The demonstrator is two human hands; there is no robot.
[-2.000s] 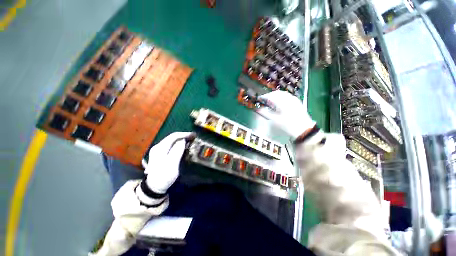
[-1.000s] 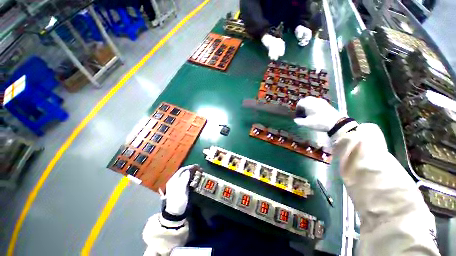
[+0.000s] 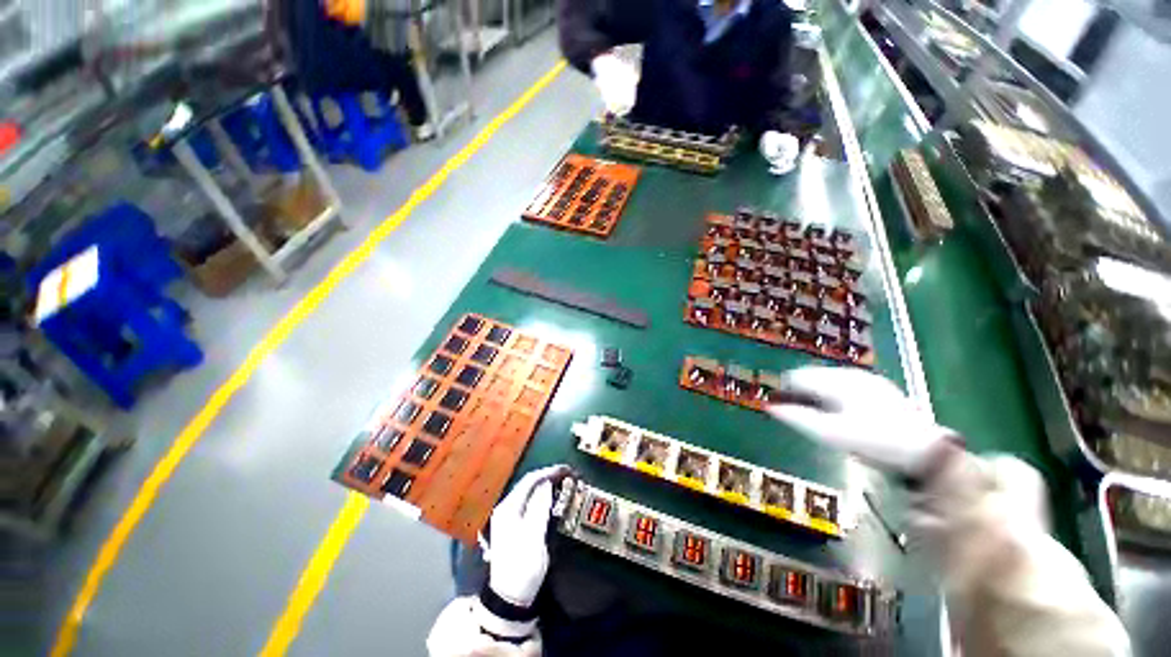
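Observation:
The lower fixture (image 3: 719, 565) lies at the bench's front edge, with red-orange showing in its six windows. My left hand (image 3: 520, 533), in a white glove, grips its left end. The upper fixture (image 3: 713, 475), with yellow marks, lies just behind it. My right hand (image 3: 854, 413), gloved and blurred by motion, is over the right part of a strip rack (image 3: 726, 381) with dark pieces. A thin dark shape shows at its fingers; whether they hold it or a rack piece, I cannot tell. The hand hides the rack's right end.
The grid tray (image 3: 494, 443) is at left, partly filled with black inserts. A dark spacer strip (image 3: 565, 298) and loose black pieces (image 3: 616, 368) lie behind. A block of strip racks (image 3: 783, 289) is farther back. A thin tool (image 3: 884, 524) is at right. A person (image 3: 700, 64) works opposite.
The dark spacer strip has moved from in front of the strip-rack block to behind the grid tray. My right hand has moved from there to the single rack. My left hand stays at the fixture end.

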